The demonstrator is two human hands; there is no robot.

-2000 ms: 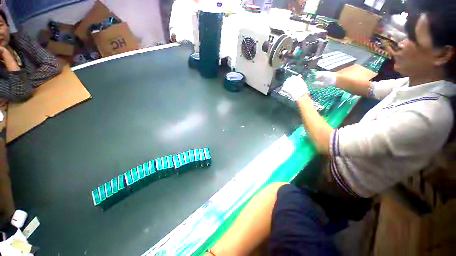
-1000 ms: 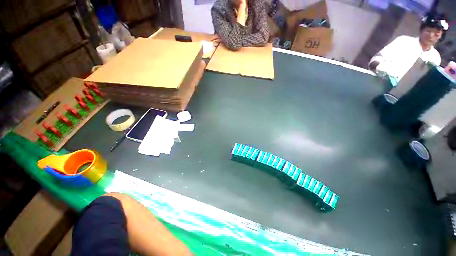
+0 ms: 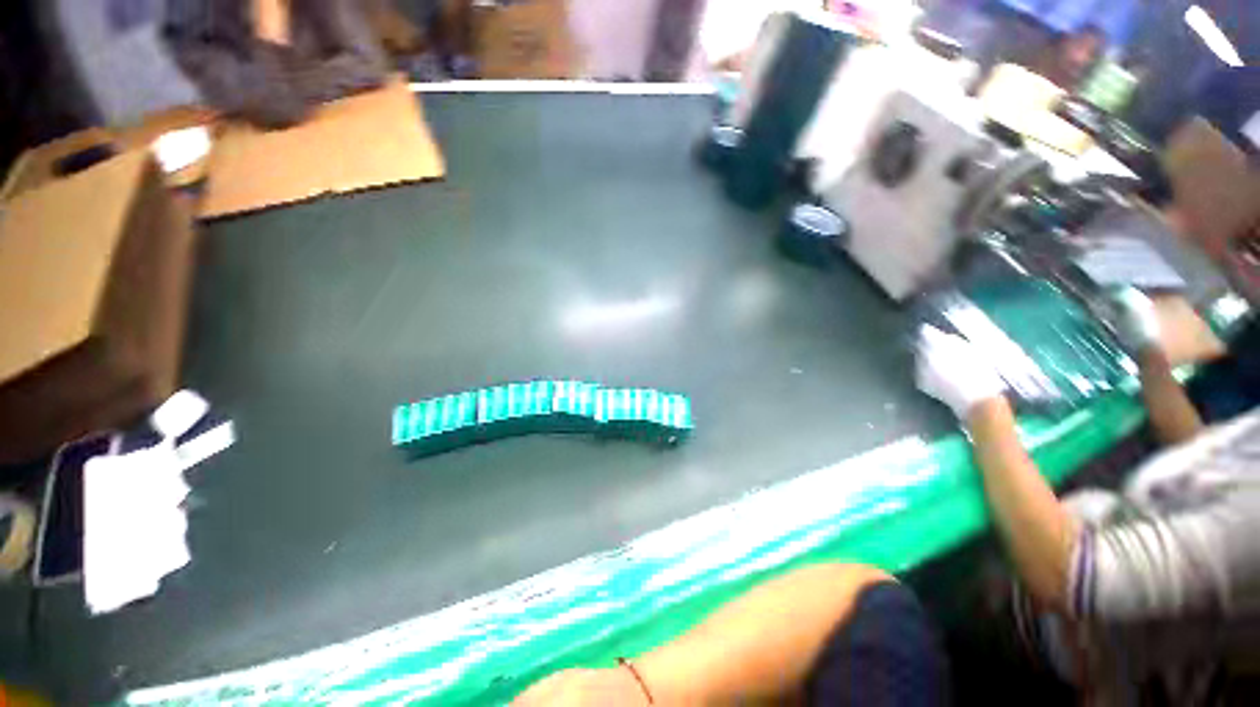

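A curved row of small teal blocks with pale stripes [image 3: 546, 408] stands on the dark green bench top [image 3: 553, 263], near the middle of the view. No hand touches it. My right forearm, with a red string at the wrist, comes in at the bottom edge. Only a strip of skin at the start of my right hand [image 3: 560, 688] shows past the string; the fingers are cut off by the edge. My left hand is not in view.
Blurred at right, a person in white gloves [image 3: 960, 373] works at a white machine [image 3: 898, 187]. Dark green rolls [image 3: 813, 232] stand beside it. Stacked cardboard [image 3: 83, 276], paper slips [image 3: 131, 525] and a phone [image 3: 62, 511] lie at left. Green film [image 3: 774, 532] covers the front edge.
The view has swung left, then back right. The teal row looks unchanged. My left arm, seen a second ago, has left the picture and my right forearm shows again.
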